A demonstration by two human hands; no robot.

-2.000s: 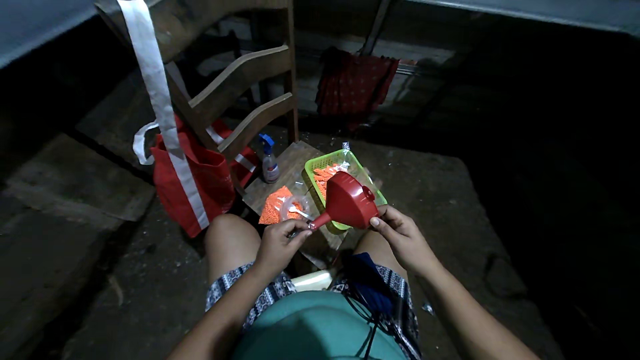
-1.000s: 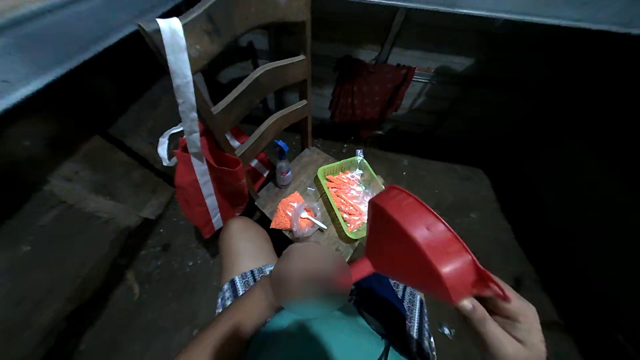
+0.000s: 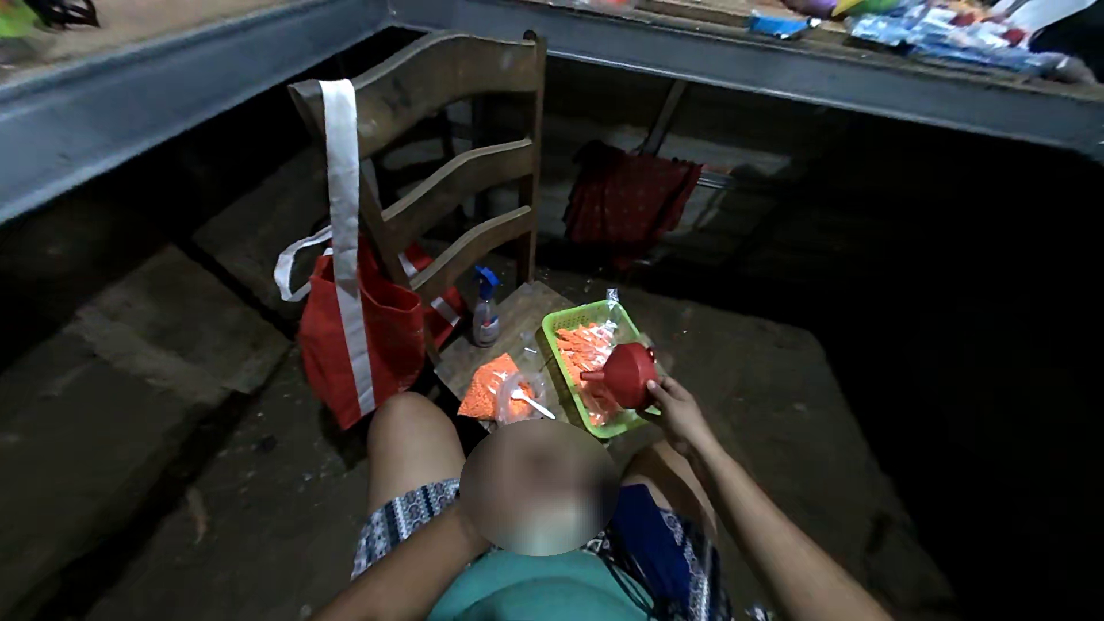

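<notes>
My right hand [image 3: 681, 416] grips the rim of a red plastic funnel [image 3: 630, 376], whose spout points left. The funnel is over a green plastic basket [image 3: 549, 332] holding orange-filled clear packets [image 3: 582, 347]. A blurred patch above my lap hides my left hand; only its forearm [image 3: 414, 561] shows. Just beyond the patch, an open plastic bag of small orange pieces [image 3: 490, 388] lies on the wooden chair seat [image 3: 509, 323], with a white plastic spoon [image 3: 533, 403] on it.
A spray bottle with a blue head [image 3: 486, 315] stands on the seat. A red bag with white straps [image 3: 345, 345] hangs from the wooden chair back [image 3: 457, 65]. Metal-edged tabletops [image 3: 742, 78] run above, left and behind. A red cloth [image 3: 634, 198] hangs at the back.
The funnel, held in my right hand, has moved away from my body to over the basket. Two seconds ago both hands were at the funnel. The view has shifted and shows more tabletop.
</notes>
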